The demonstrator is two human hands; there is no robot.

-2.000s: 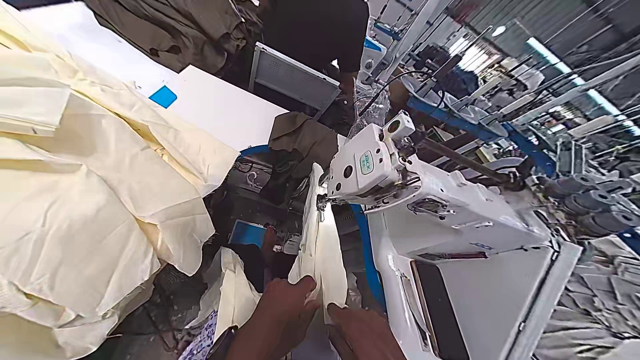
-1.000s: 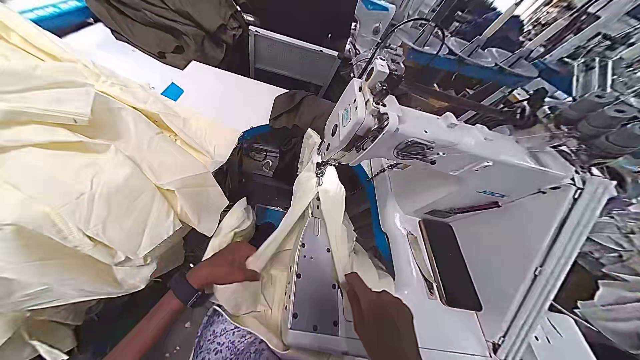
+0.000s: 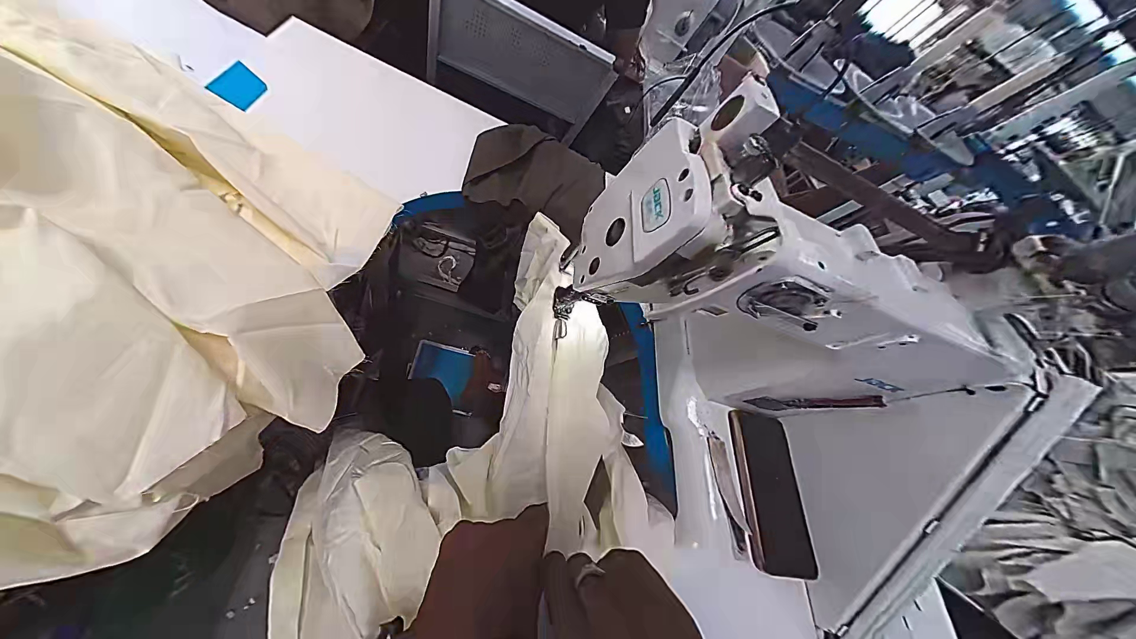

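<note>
A white Jack sewing machine [image 3: 657, 213] stands right of centre, its lit needle area over a strip of cream fabric [image 3: 568, 399]. The fabric runs from under the presser foot down toward me and covers the machine's narrow arm. At the lower edge, my left hand [image 3: 488, 572] lies on the cream cloth. Close beside it, my right hand [image 3: 621, 590] has its fingers bent on the same cloth, pinching a fold. The left fingertips are hard to make out. More cream cloth hangs bunched left of my hands.
A large pile of cream fabric [image 3: 133, 293] covers the left side. Behind it is a white tabletop [image 3: 355, 106] with a blue square [image 3: 237, 85]. Dark cloth [image 3: 532, 173] lies behind the needle. A smartphone [image 3: 772, 493] rests on the machine bed at right. Grey fabric [image 3: 1056, 532] is heaped far right.
My hands were apart on either side of the machine's narrow arm a second ago; now they are close together on the cloth. The fabric now covers that metal arm, which was exposed then.
</note>
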